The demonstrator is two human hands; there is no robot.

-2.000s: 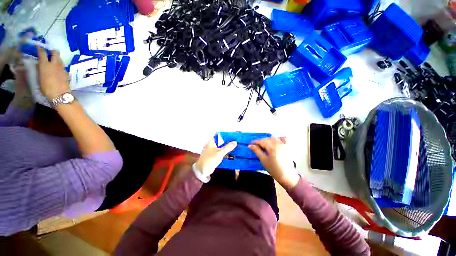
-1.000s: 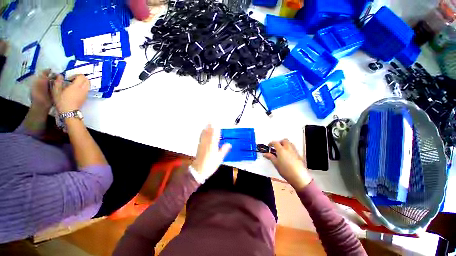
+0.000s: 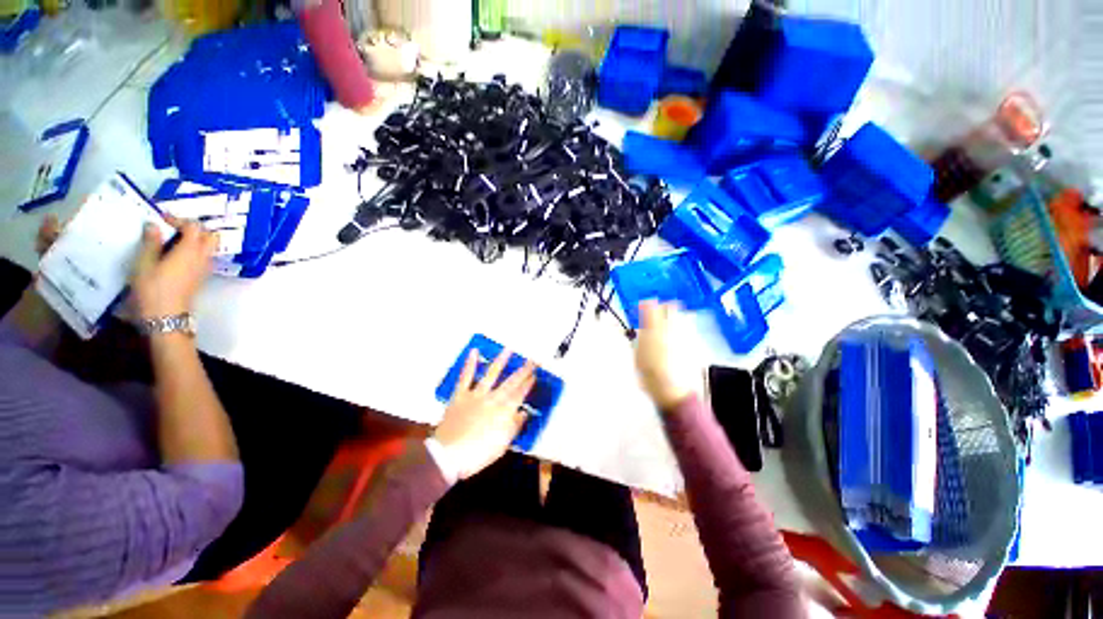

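A blue blister tray [image 3: 469,363] lies flat on the white table in front of me, turned at an angle, with something black in its right part. My left hand [image 3: 488,411] lies over it, fingers spread, hiding much of it. My right hand [image 3: 656,353] is blurred and reaches forward at the near edge of a loose blue tray [image 3: 659,285]; whether it touches or holds anything I cannot tell. A large heap of black cables [image 3: 508,169] lies beyond, behind my left hand.
Blue tray stacks [image 3: 810,73] stand at the back. A phone [image 3: 735,418] and a grey basket [image 3: 992,472] with upright blue packs are at right, a second cable pile [image 3: 968,302] behind. At left, a person's hands [image 3: 169,272] hold a white card near card stacks [image 3: 242,103].
My right hand has left the cable end and moved forward to the loose trays. My left hand has come down onto the tray, which now lies farther left and turned. The view has shifted.
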